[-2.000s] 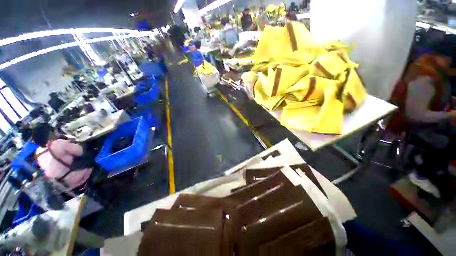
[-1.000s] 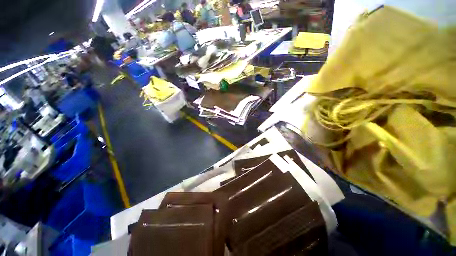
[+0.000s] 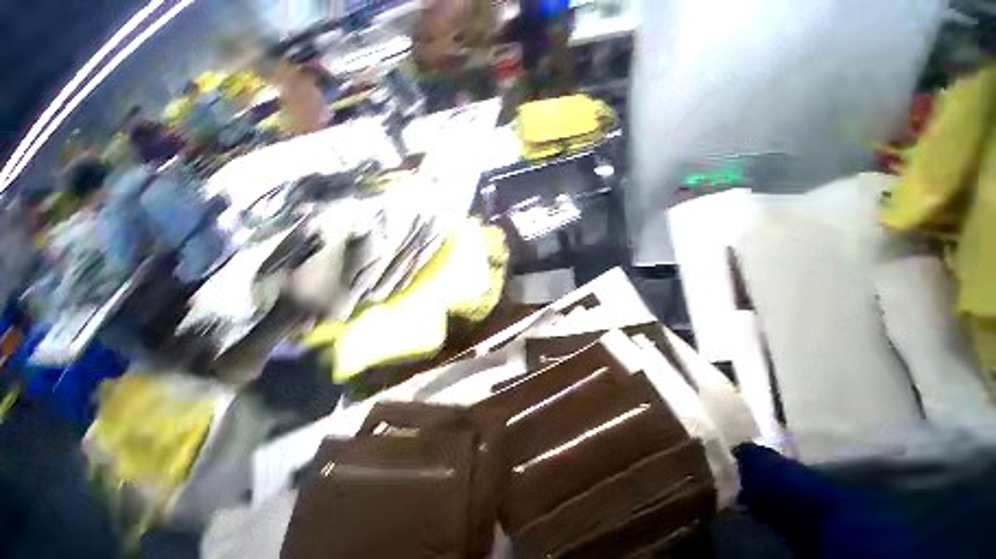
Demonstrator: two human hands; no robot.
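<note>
A stack of dark brown zippered pocket panels [image 3: 595,453] lies overlapping at the bottom centre, with shiny straight zip lines across them. Off-white lining sheets [image 3: 715,409] show under and around the panels, with pale corners sticking out at the top and left. The stack is held out in front of me. A dark blue sleeve [image 3: 803,497] shows at the right edge of the stack. Neither of my hands can be made out; the stack or the picture's lower edge hides them.
Off-white pieces [image 3: 825,317] lie on the right, with yellow pieces [image 3: 945,164] beyond. A pale pillar [image 3: 765,98] stands behind. Yellow sheets [image 3: 421,317] and blurred stacks lie on a table ahead left. A yellow-topped pale container [image 3: 153,431] is at left. A person in light blue [image 3: 164,213] is behind.
The view has swung right, so the aisle has left the picture and the yellow heap has given way to off-white pieces and the pillar. The brown stack keeps its place before me.
</note>
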